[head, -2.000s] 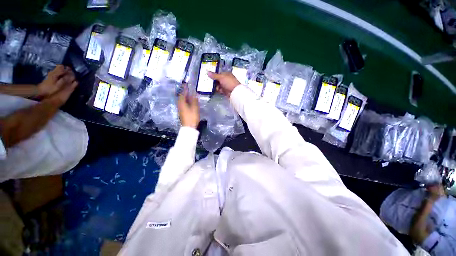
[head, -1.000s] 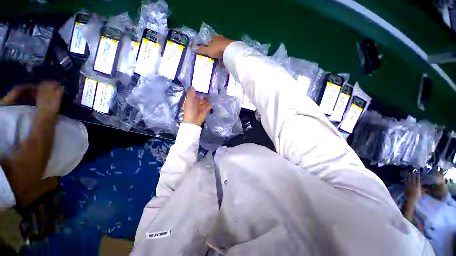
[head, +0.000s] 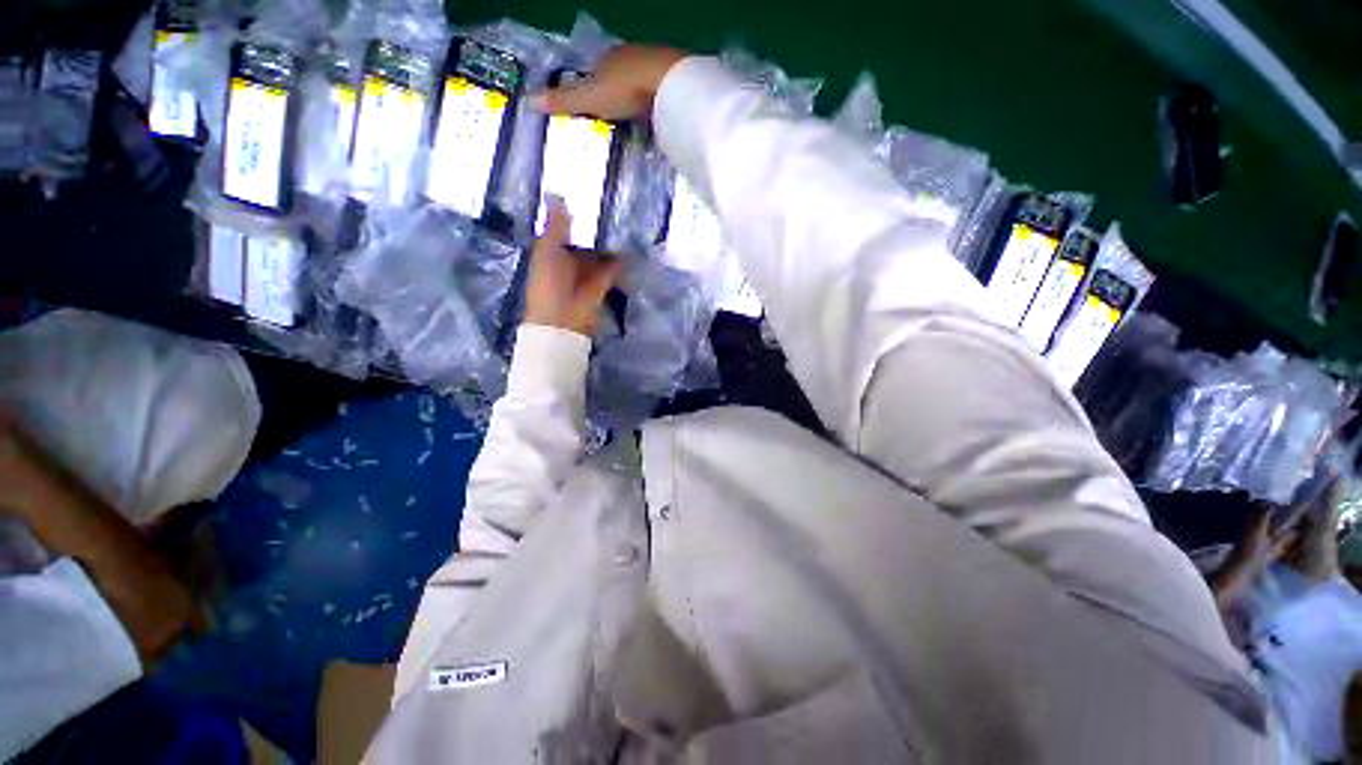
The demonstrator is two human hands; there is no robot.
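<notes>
A black phone unit with a white panel and yellow strip lies face up in front of me, over clear bubble bags. My right hand reaches over its far end, fingers on the dark end section. My left hand is at its near end, a fingertip on the white panel. Both hands hold the unit between them. Several like units, such as one phone unit, lie in a row to the left. More units lie to the right, partly behind my right sleeve.
A green conveyor belt runs behind the row, with dark units on it. Bagged units stand packed at right. Other workers' arms show at left and lower right. Blue littered floor shows below the ledge.
My right hand moved from the unit's right side to its far end. My left hand came onto its near end. The view has shifted, so the row appears further left and higher.
</notes>
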